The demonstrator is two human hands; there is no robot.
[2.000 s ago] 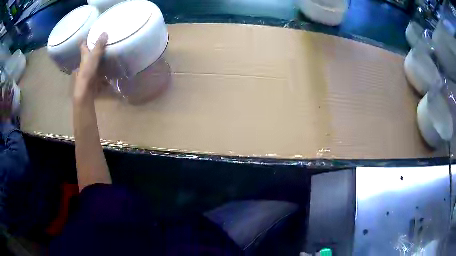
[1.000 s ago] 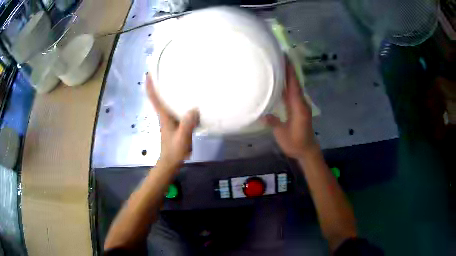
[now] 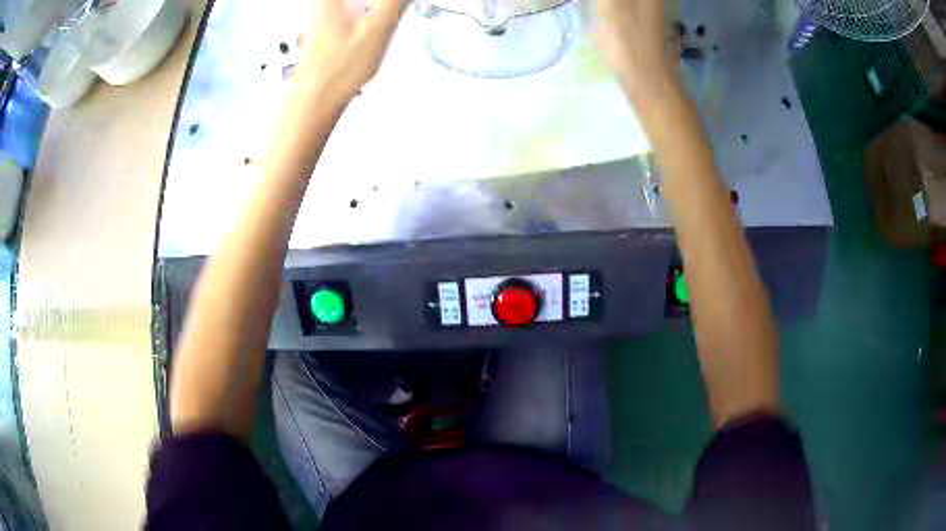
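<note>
A clear round plastic part (image 3: 500, 60) shows at the top centre over the metal press table, with the lower edge of a white housing (image 3: 508, 8) at the picture's top edge. My left hand (image 3: 358, 44) is to the left of it and my right hand (image 3: 631, 42) to the right. Both hands are cut off by the top edge, so their fingertips and any grip are hidden. A pale sheet (image 3: 467, 140) lies below the clear part on the table.
The dark front panel carries a red button (image 3: 516, 303) and green buttons left (image 3: 328, 305) and right (image 3: 680, 287). White bowls (image 3: 130, 42) stand on the cardboard-covered bench (image 3: 88, 249) at left. A fan (image 3: 866, 12) and cardboard box (image 3: 905, 182) are at right.
The view has swung from the bench to the press. The white housing, between both hands a second ago, has moved up and mostly out of the picture, with both hands.
</note>
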